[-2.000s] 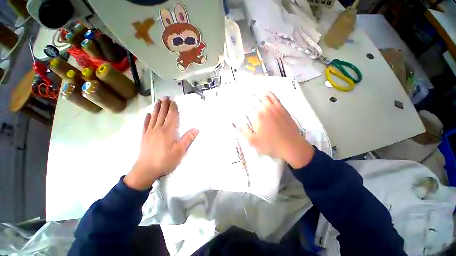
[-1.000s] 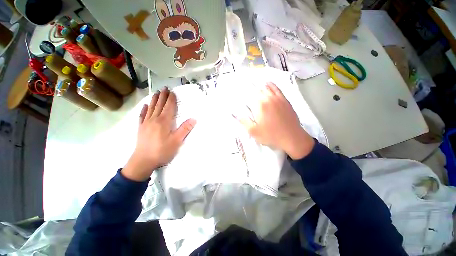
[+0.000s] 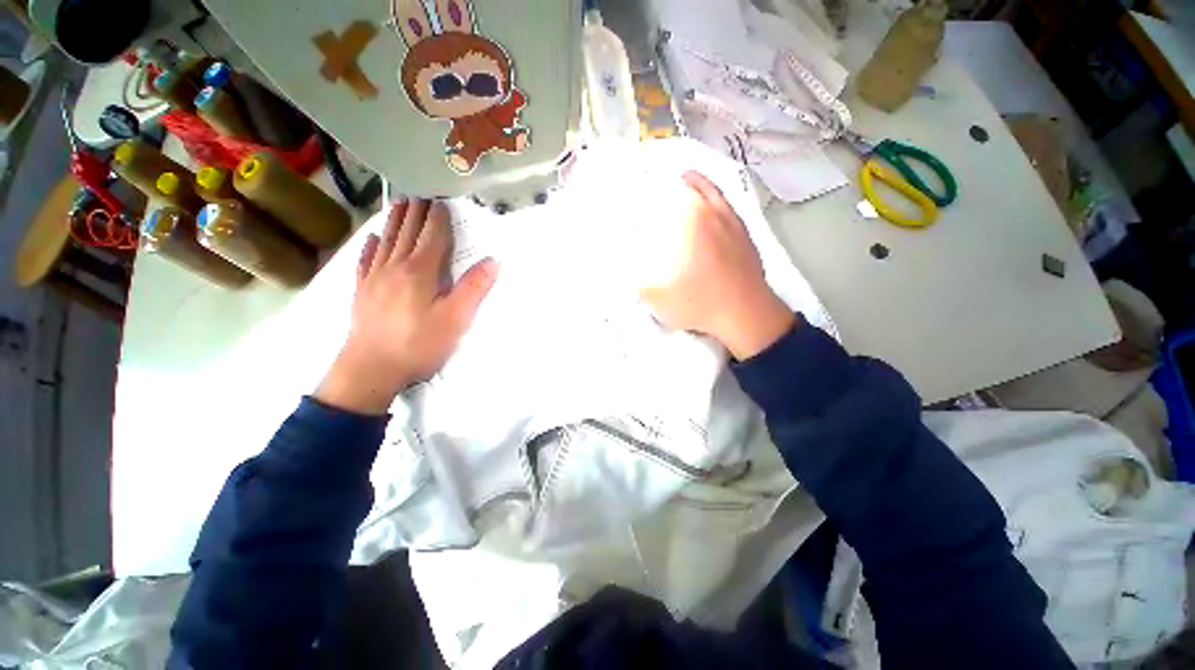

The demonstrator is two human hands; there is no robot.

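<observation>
A white garment (image 3: 550,327) lies spread over the machine bed and drapes over the front edge towards my lap. The sewing machine head (image 3: 308,98) with a rabbit sticker stands over its far edge. My left hand (image 3: 409,295) lies flat on the garment, fingers apart, left of the head. My right hand (image 3: 714,268) rests on the garment at the right, fingers together and partly lost in glare; whether it pinches the cloth is unclear. The needle area is hidden by cloth and glare.
Brown thread cones (image 3: 256,242) stand at the left. Green and yellow scissors (image 3: 904,183), a tape measure (image 3: 815,98) and a tan bottle (image 3: 904,55) lie or stand at the back right. Another white garment (image 3: 1062,524) is at the lower right. A blue bin (image 3: 1179,380) shows at the right edge.
Both hands and the garment have moved forward, towards the machine head. The cloth now covers more of the needle area, and folds show nearer to me.
</observation>
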